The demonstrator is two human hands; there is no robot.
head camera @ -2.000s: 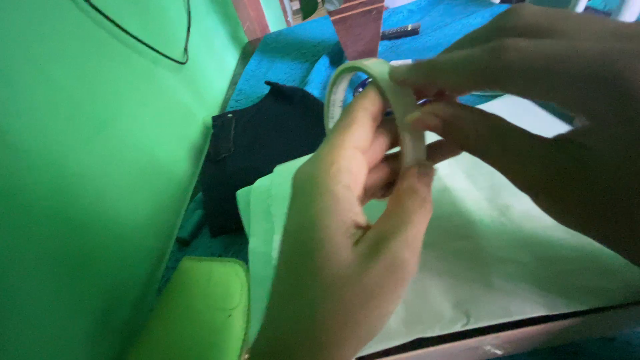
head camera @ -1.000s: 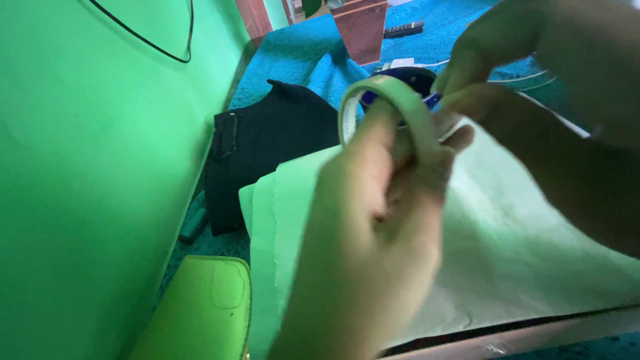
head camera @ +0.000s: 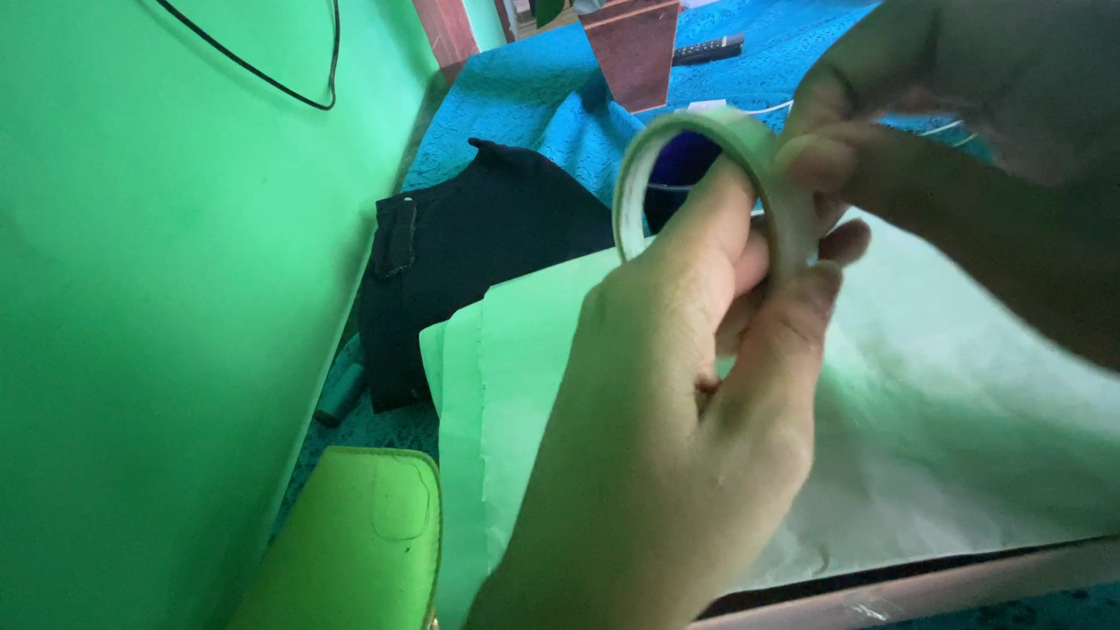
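A roll of adhesive tape (head camera: 643,188) stands upright in my left hand (head camera: 691,394), whose fingers pass through the ring while the thumb presses on its outer side. My right hand (head camera: 945,122) pinches at the outer edge of the roll with thumb and index finger; whether a tape end lies between those fingertips is too blurred to tell. Beneath both hands lie large pale paper sheets (head camera: 945,455), stacked with uneven left edges.
Dark folded cloth (head camera: 490,227) lies behind the paper, near the green wall (head camera: 175,306). A yellow-green case (head camera: 350,534) is at lower left. Farther back, a blue cloth (head camera: 516,87) bears a brown tapered wooden stand (head camera: 632,57) and a remote control (head camera: 709,50). A black cable (head camera: 254,74) hangs on the wall.
The right hand has shifted slightly about the roll's outer edge, closer to it now than one second ago. The left hand keeps its hold on the tape roll.
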